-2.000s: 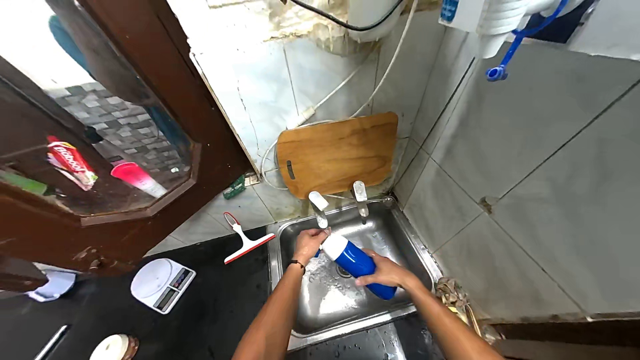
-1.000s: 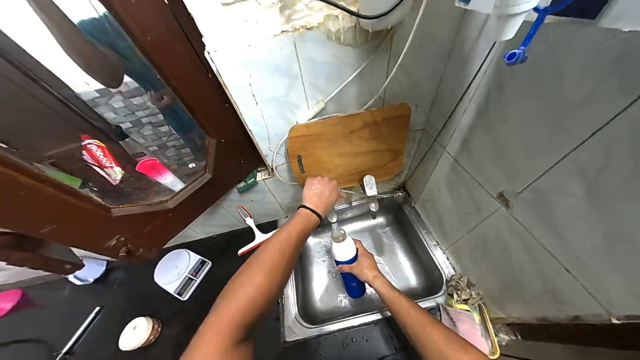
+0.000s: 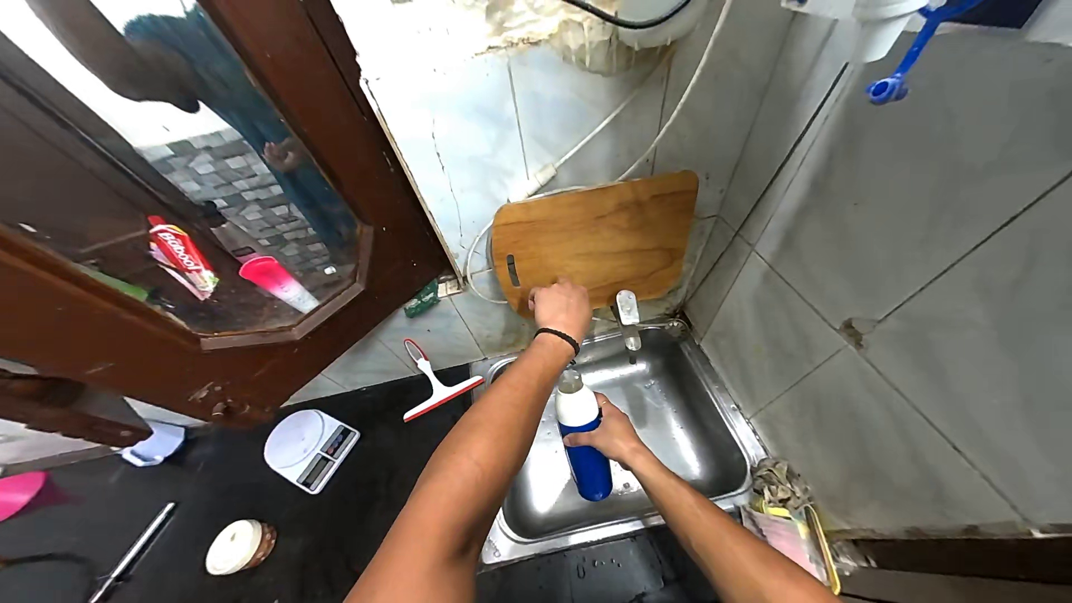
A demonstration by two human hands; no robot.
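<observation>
My right hand (image 3: 610, 433) grips a blue and white bottle (image 3: 590, 471) in the stainless steel sink (image 3: 682, 427). The bottle's open-looking neck points up toward the wall. My left hand (image 3: 563, 308), a dark cord bracelet at its wrist, is over the left tap, which it hides; its fingers are curled, and their exact grip cannot be seen. To its right stands the other tap (image 3: 628, 320), with a light handle. A wooden cutting board (image 3: 599, 239) leans on the tiled wall just behind the hands.
Left of the sink, a squeegee (image 3: 437, 389), a white kitchen scale (image 3: 311, 450), a round lidded container (image 3: 239, 547) and a metal rod (image 3: 134, 551) are on the black counter. A brown framed glass door (image 3: 343, 276) rises at left. Cloth and sponge-like items (image 3: 791, 511) lie at the sink's right corner.
My left hand has moved from the bottle's neck up to the left tap. My right hand still holds the bottle, which now stands more upright in view.
</observation>
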